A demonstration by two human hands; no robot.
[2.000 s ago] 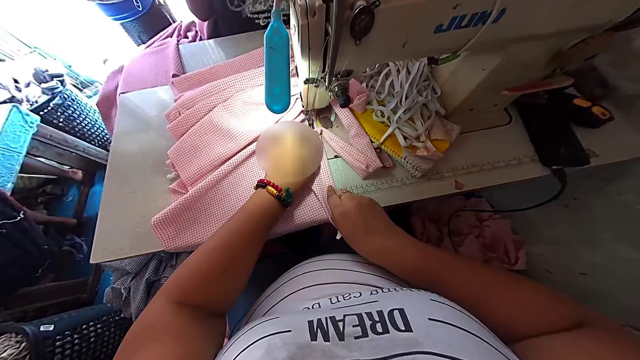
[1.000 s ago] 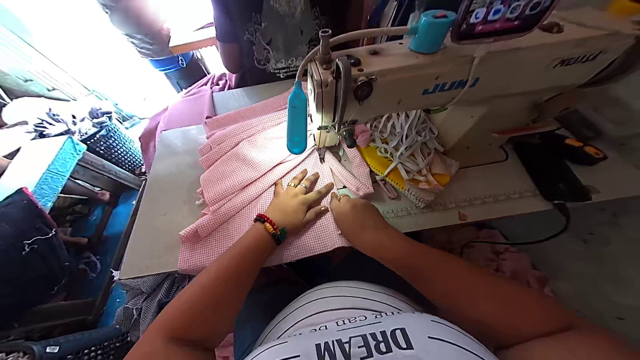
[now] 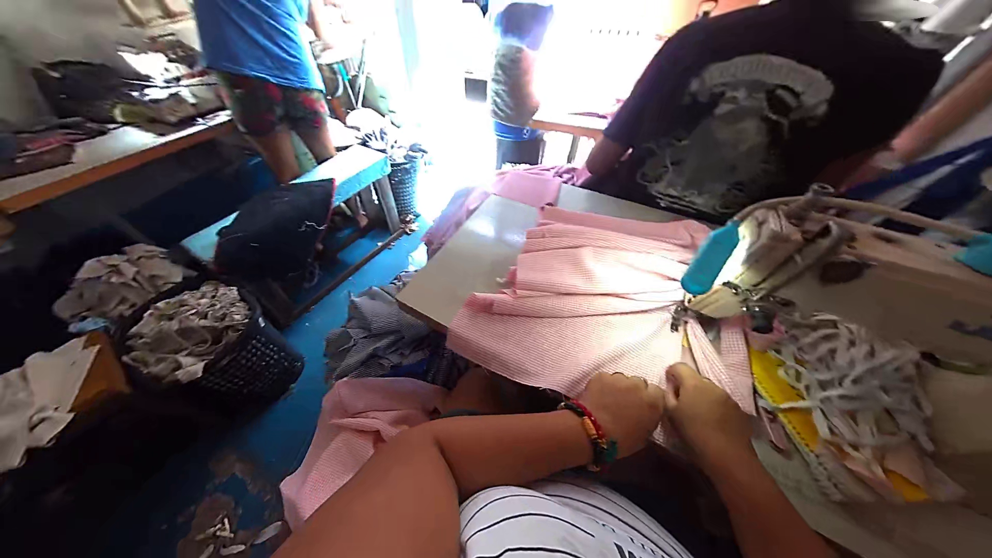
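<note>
Pink checked fabric (image 3: 573,325) lies in gathered folds on the sewing table (image 3: 449,271) and runs under the needle area of an industrial sewing machine (image 3: 891,287). My left hand (image 3: 624,411), with a ring and a beaded bracelet, is closed on the fabric's near edge. Right beside it, my right hand (image 3: 709,415) pinches the same edge between thumb and fingers, just in front of the presser foot (image 3: 680,316). A blue lamp (image 3: 711,257) hangs by the machine head. White elastic strips (image 3: 849,380) and a yellow cloth piece (image 3: 783,395) lie to the right.
More pink fabric (image 3: 372,426) hangs by my lap. Left of the table are a dark basket of cloth scraps (image 3: 248,364), a blue bench (image 3: 353,170) and grey cloth (image 3: 376,333). A person in black (image 3: 744,108) is beyond the table; another in blue (image 3: 263,46) stands farther left.
The view has swung far to the left. My left hand, earlier spread flat on the fabric, is now closed at its near edge, next to my right hand.
</note>
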